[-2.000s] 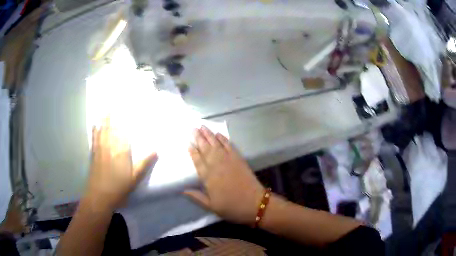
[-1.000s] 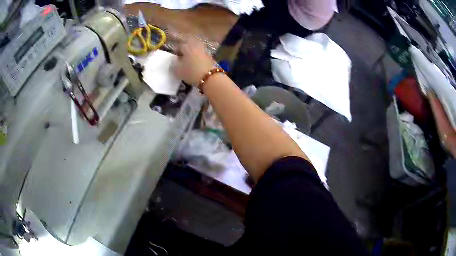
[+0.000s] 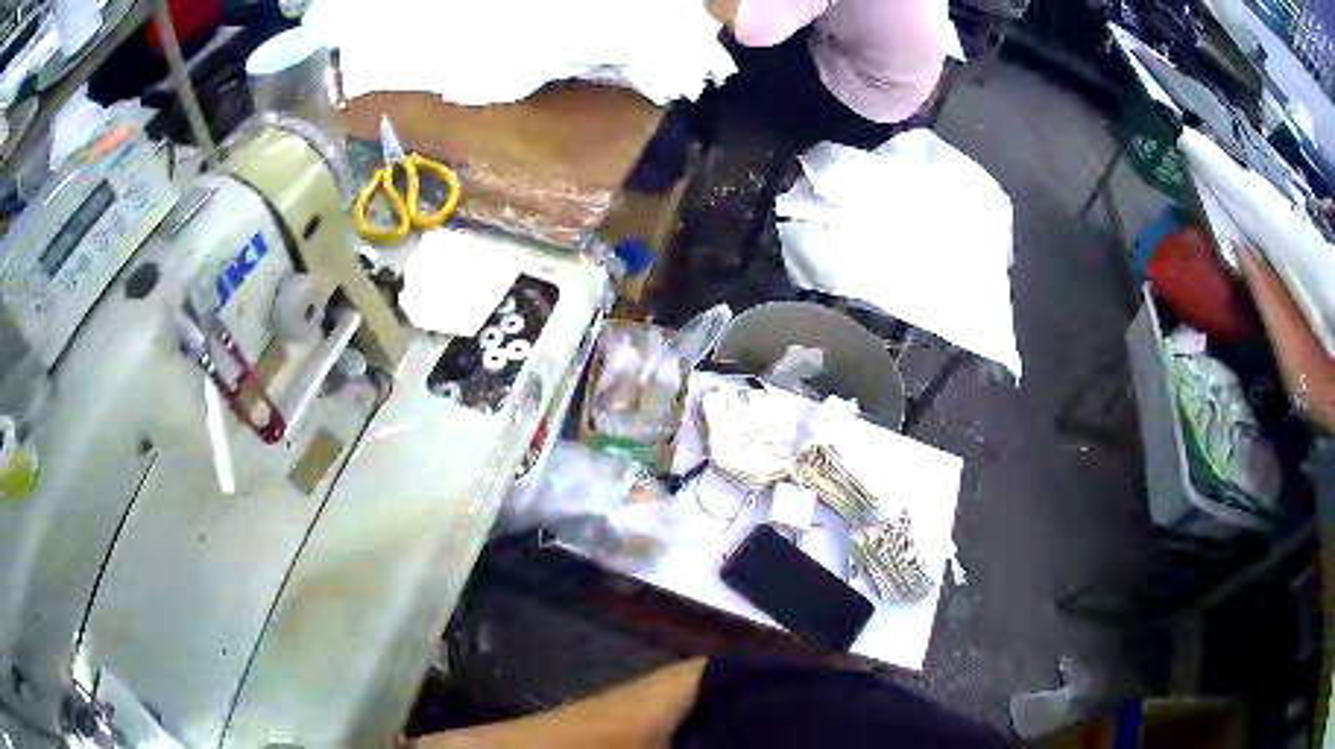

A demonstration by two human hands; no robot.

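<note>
Neither of my hands is in view; only my right forearm and dark sleeve show at the bottom edge. The off-white sewing machine (image 3: pixel 132 505) fills the left side. Snips with red handles (image 3: pixel 246 384) hang by its blue logo, with a slim white stick (image 3: pixel 218 439) beside them. A small white cloth piece (image 3: pixel 451 283) lies at the table's right end, partly over a black tray (image 3: pixel 466 384) of silvery bobbins (image 3: pixel 501 345). Yellow-handled scissors (image 3: pixel 409 198) lie beyond the machine's right end.
A side stand (image 3: pixel 915 476) at right holds a black phone (image 3: pixel 798 587), cream bundles (image 3: pixel 883 544) and a small box (image 3: pixel 634 388). A round bin (image 3: pixel 820 340) stands behind. White cloth lies on a brown board (image 3: pixel 513 135). A person in pink is at the top. A tub (image 3: pixel 1171 424) stands far right.
My right hand has left the small white piece and dropped out of the picture, uncovering the bobbins and side stand. Earlier, both hands lay on glaring white cloth; that cloth is mostly out of view.
</note>
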